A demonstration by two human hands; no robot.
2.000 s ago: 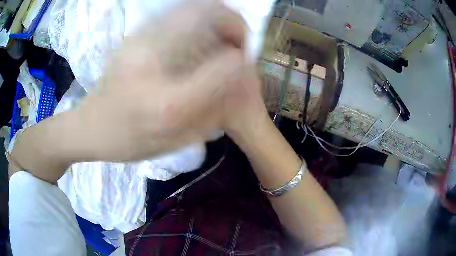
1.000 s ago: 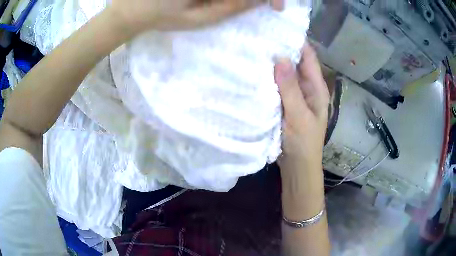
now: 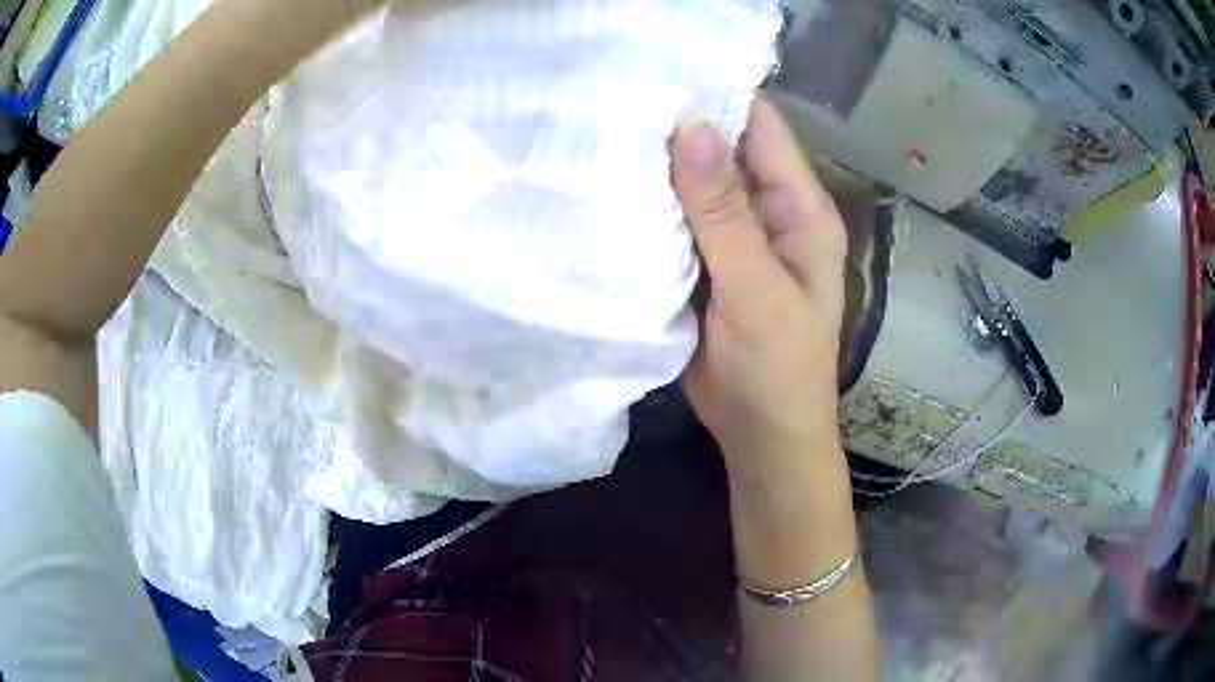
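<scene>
A white, crinkled garment piece (image 3: 493,200) is held up in front of me, with its frilly edge at the upper right. My right hand (image 3: 766,253), with a silver bracelet at the wrist, pinches this edge between thumb and fingers. My left arm crosses from the left. My left hand (image 3: 340,16) is mostly cut off by the top edge, so its fingers and grip cannot be made out. Smoother cream cloth (image 3: 220,253) hangs below and left of the white piece. The cloth and right hand hide the needle area.
The pale overlock machine (image 3: 933,120) stands upper right. Black-handled snips (image 3: 1029,362) lie open on its table beside loose white threads (image 3: 919,477). A white pile (image 3: 213,453) hangs at left over something blue. A dark red plaid apron (image 3: 533,640) covers my lap. A hazy bag-like thing (image 3: 986,600) is lower right.
Since the earlier frames, the white piece has come up and been spread between my hands. Over the last second, my right hand and the cloth have shifted slightly left; my left hand has moved up, mostly out of view.
</scene>
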